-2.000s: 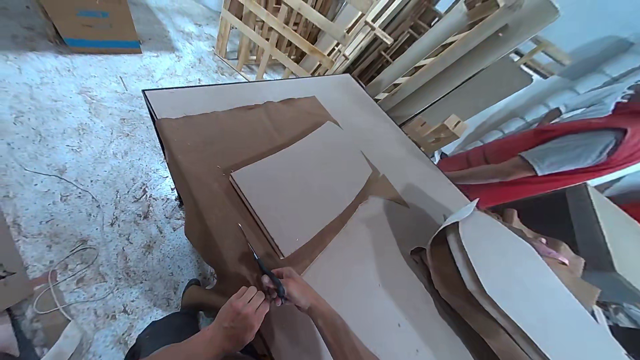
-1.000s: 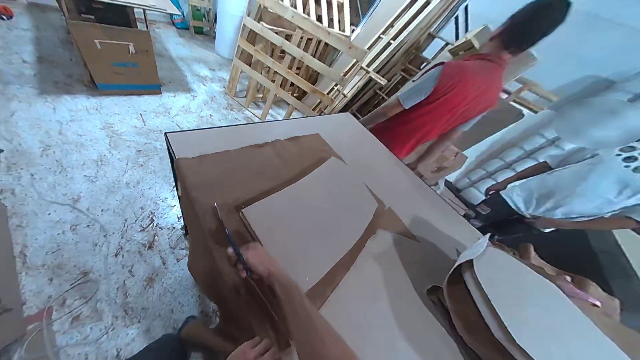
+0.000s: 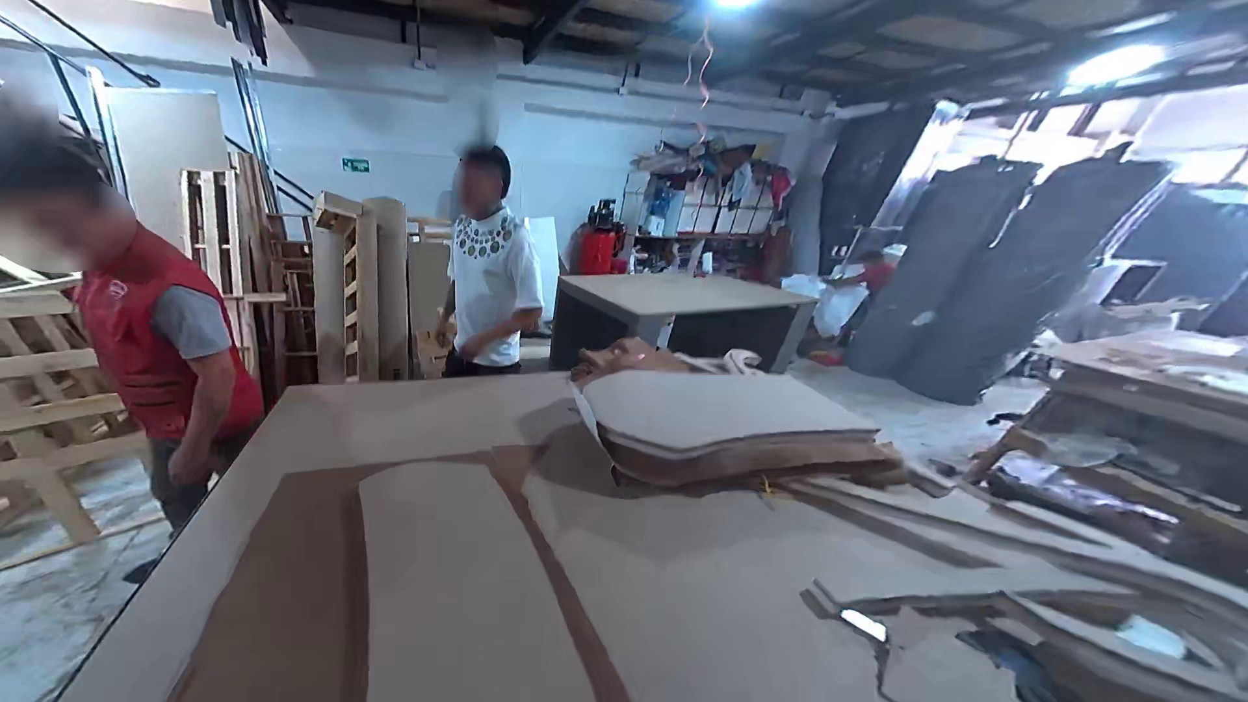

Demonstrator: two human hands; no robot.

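Note:
Neither of my hands shows in the head view. A large light-coloured worktable (image 3: 336, 414) fills the lower half. Brown sheet material (image 3: 283, 556) lies on it, and on that rests a pale cut panel (image 3: 448, 585) with a curved edge. Another pale sheet (image 3: 673, 585) lies to its right, a brown strip between them. Farther back is a stack of cut pale and brown pieces (image 3: 721, 409). Loose offcuts (image 3: 946, 643) lie at the lower right. The scissors are not in view.
A person in a red vest (image 3: 161, 341) stands at the table's left side. A person in a white shirt (image 3: 492, 283) stands beyond it, near a box-like table (image 3: 673, 292). Wooden frames (image 3: 44, 390) lean at the left; large dark wrapped forms (image 3: 955, 273) stand at the right.
The view has swung up and across the room. My hands and the scissors, seen over the brown material in the earlier frames, are out of view.

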